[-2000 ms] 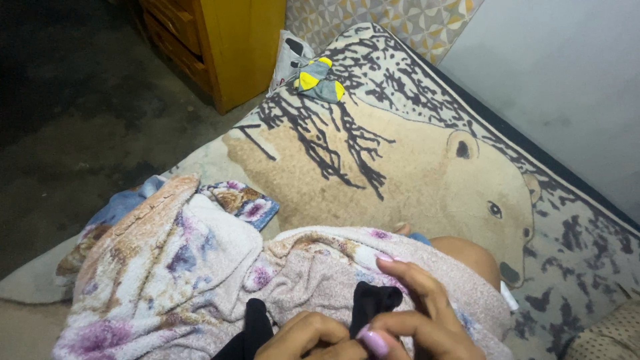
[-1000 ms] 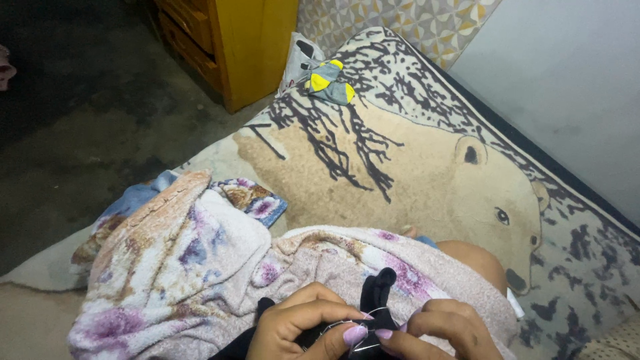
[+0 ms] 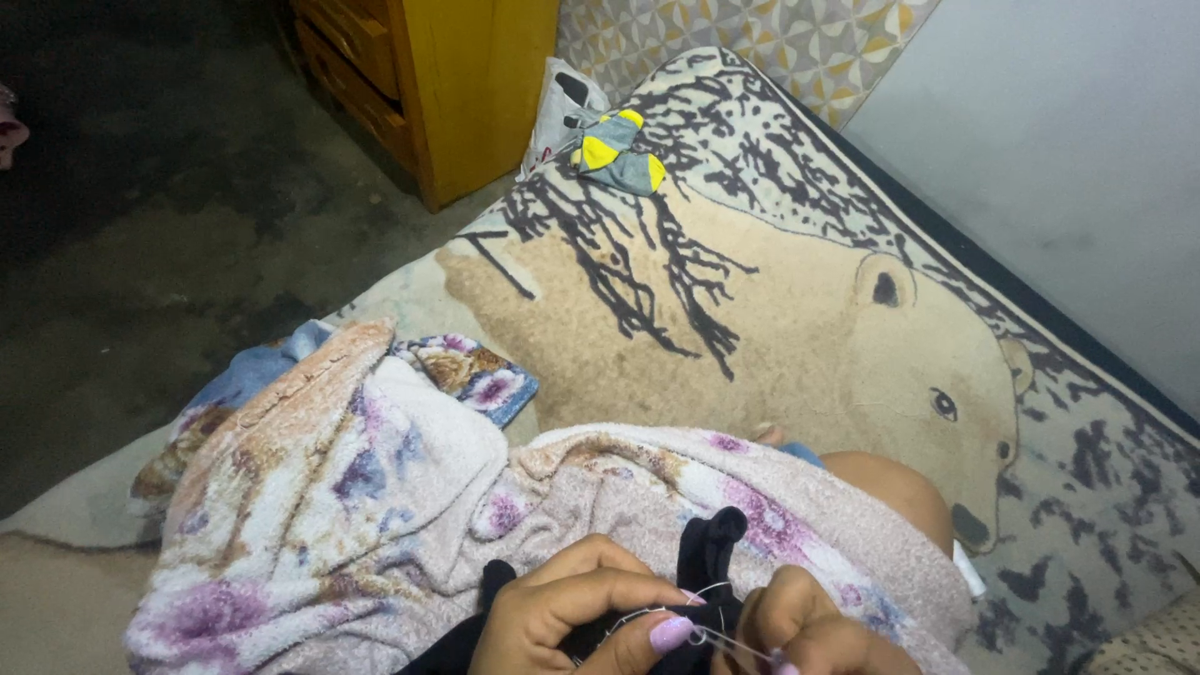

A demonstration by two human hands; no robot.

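Note:
At the bottom middle, my left hand [image 3: 586, 614] pinches a black cloth [image 3: 710, 548] between thumb and fingers. Close on its right, my right hand [image 3: 811, 628] has its fingertips together on a pale thread [image 3: 736, 645] that runs to the cloth by my left thumb. A loop of the thread stands up over the cloth. Whether a needle is in my fingers cannot be made out. The black cloth lies over a floral towel [image 3: 562, 506] spread on my lap, and part of it is hidden by my hands.
A bed cover [image 3: 656, 375] with a polar bear picture spreads beneath. Grey and yellow socks [image 3: 619, 155] lie at its far corner beside a plastic bag [image 3: 562, 103]. A wooden drawer cabinet [image 3: 478, 103] stands at the back left, a pale wall [image 3: 1059, 159] at the right.
My right hand, with raised open fingers two seconds ago, has come down beside my left and closed on the thread. The thread loop now shows above the black cloth.

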